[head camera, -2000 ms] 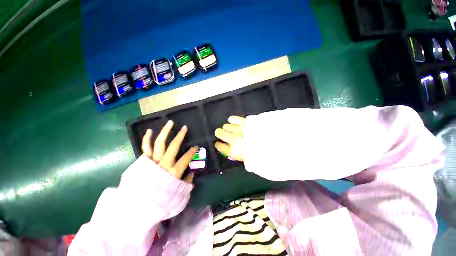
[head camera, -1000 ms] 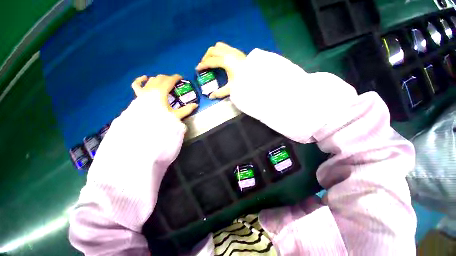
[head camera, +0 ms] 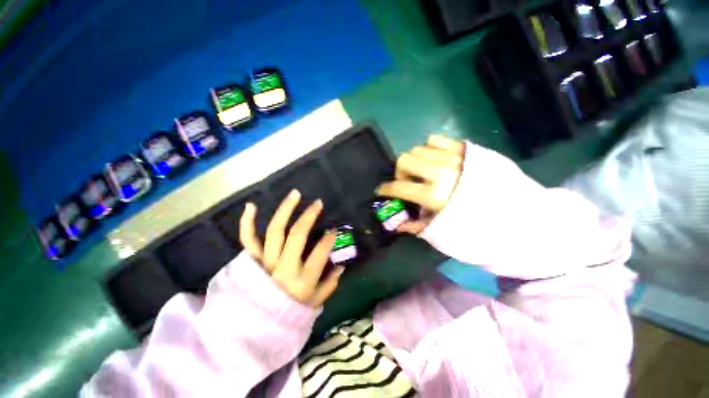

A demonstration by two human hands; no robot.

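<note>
The black tray (head camera: 289,180) lies slanted in front of me, its near-left part hidden by my left sleeve. My left hand (head camera: 289,253) is over it, fingers spread, with index finger and thumb at the left edge of a lit green-and-white watch body (head camera: 343,244). My right hand (head camera: 424,183) holds another green-lit watch body (head camera: 391,213) between fingers and thumb at the tray's right end. On the blue mat (head camera: 186,47) several watch bodies stand in a slanted row; two at its right end (head camera: 269,91) show green and cream, the others (head camera: 161,154) grey and blue.
A tan board (head camera: 241,172) lies between row and tray. On the right, a black tray (head camera: 536,105) holds several glossy dark pieces (head camera: 605,75). Part of another black tray (head camera: 466,15) is behind it. Grey shiny cloth (head camera: 668,198) is at the right edge. The bench (head camera: 459,97) is green.
Both my hands have come back from the green-lit watch bodies on the mat to the two in the tray. The row is uncovered again. The view has shifted and turned.
</note>
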